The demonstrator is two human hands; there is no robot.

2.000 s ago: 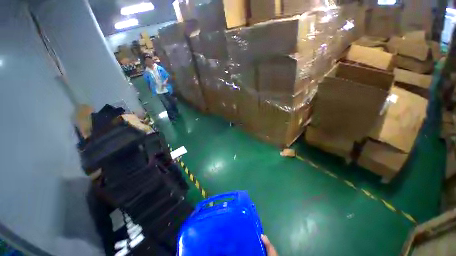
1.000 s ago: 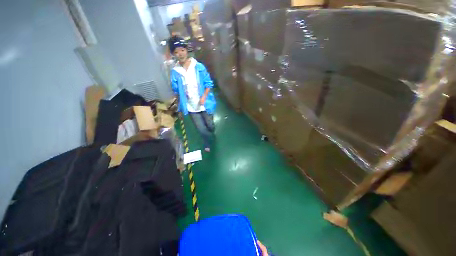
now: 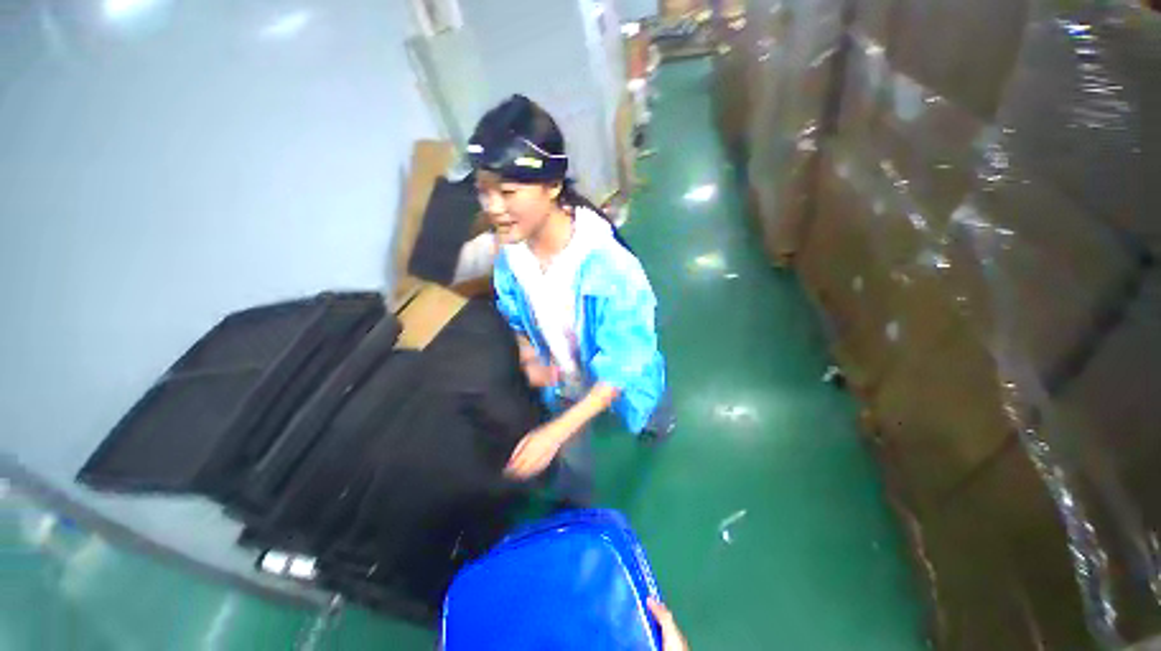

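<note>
A bright blue plastic stool [image 3: 554, 591] shows at the bottom centre, cut off by the picture's lower edge. Its smooth rounded seat faces me and its legs are out of view. My right hand [image 3: 666, 628] holds the stool at its right edge; only some fingers show. My left hand is not in view.
A person [image 3: 579, 305] in a blue jacket stands close ahead, one hand by stacked black trays [image 3: 382, 458] at left. Film-wrapped cartons [image 3: 917, 280] line the right side. Green floor [image 3: 764, 509] runs between them. A pale wall [image 3: 229, 153] rises at left.
The person has come much closer and now leans toward the black trays. The view has turned left and moved forward along the aisle. The blue stool stays at the bottom centre, in my right hand.
</note>
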